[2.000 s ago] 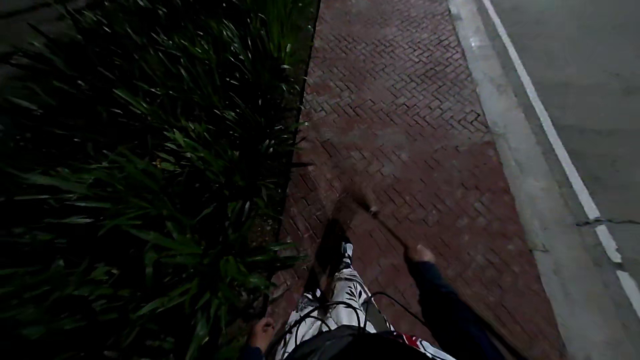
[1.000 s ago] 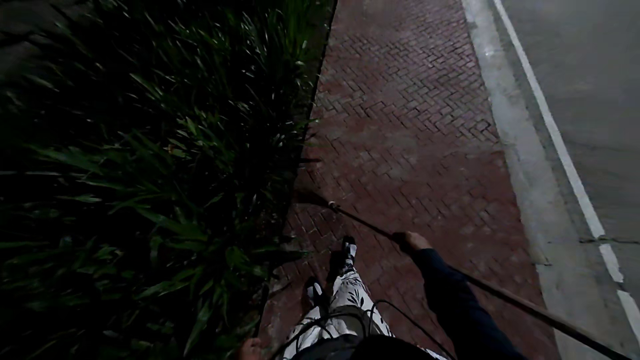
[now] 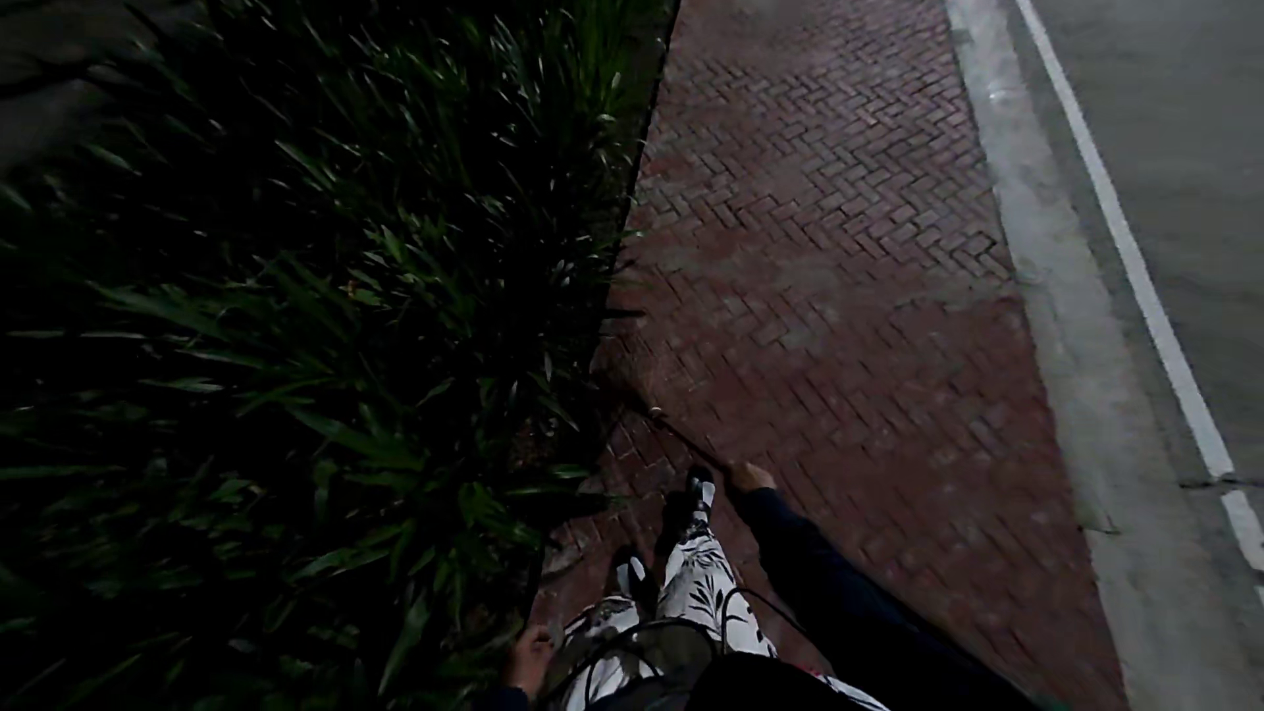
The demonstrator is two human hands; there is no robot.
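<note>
My right hand (image 3: 752,478), in a dark sleeve, is closed around the long handle of a broom (image 3: 683,432). The handle slants up and left from the fist to a pale binding, and the dark, blurred head lies at the border between paving and plants. Low in the view, beside my left thigh, my left hand (image 3: 531,654) hangs near the leaves; its fingers look curled, and whether it holds anything is too dark to tell. My legs in white trousers with a dark leaf print (image 3: 706,583) and my shoes (image 3: 700,492) stand between the hands.
Dense long-leaved plants (image 3: 395,395) border the left side, some leaves reaching over the red herringbone brick path (image 3: 839,326). A concrete kerb (image 3: 1066,326) runs along the path's right side. Beyond it lies a grey road (image 3: 1205,178) with a white line (image 3: 1136,257).
My right hand has moved left and down with the broom since one second ago. Two seconds ago the broom head was over the middle of the path; now it is at the plant border.
</note>
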